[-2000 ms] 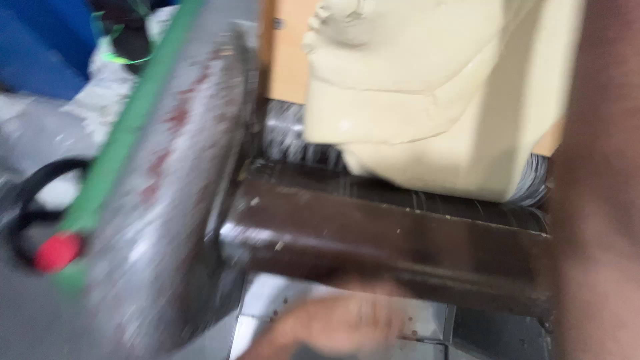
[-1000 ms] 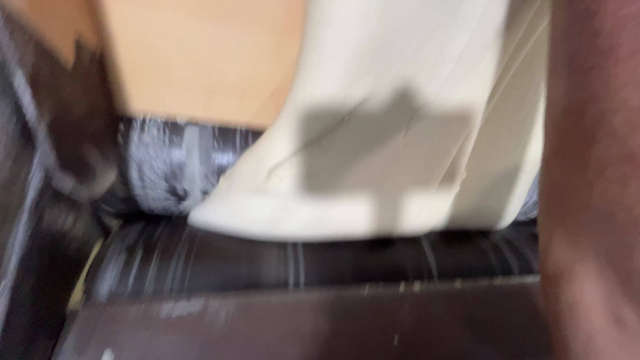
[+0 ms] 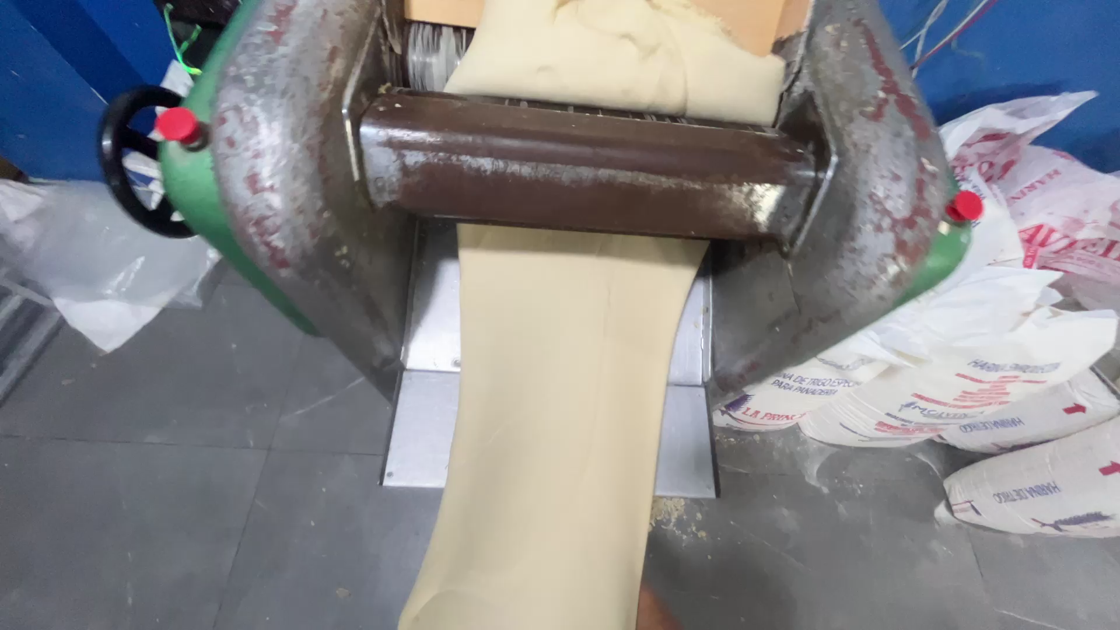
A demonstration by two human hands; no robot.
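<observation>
A long sheet of pale dough [image 3: 560,376] hangs from beneath the brown metal guard [image 3: 577,171] of a dough sheeter and runs down past the bottom edge. More dough [image 3: 612,57] lies folded above the guard, against the roller [image 3: 435,52]. At the bottom, a small part of my right hand [image 3: 652,610] shows against the sheet's right edge; its fingers are hidden, so its grip cannot be made out. My left hand is out of view.
Worn metal side housings [image 3: 280,149] flank the rollers. A black handwheel [image 3: 118,162] and red knob [image 3: 178,127] are at left, another red knob [image 3: 965,206] at right. Below is a metal tray [image 3: 416,437]. Several flour sacks [image 3: 1041,481] lie on the right floor.
The view has swung and drawn back. A long dough sheet now shows below the guard, where two seconds ago a hand was under it. The arm at the right has left the view.
</observation>
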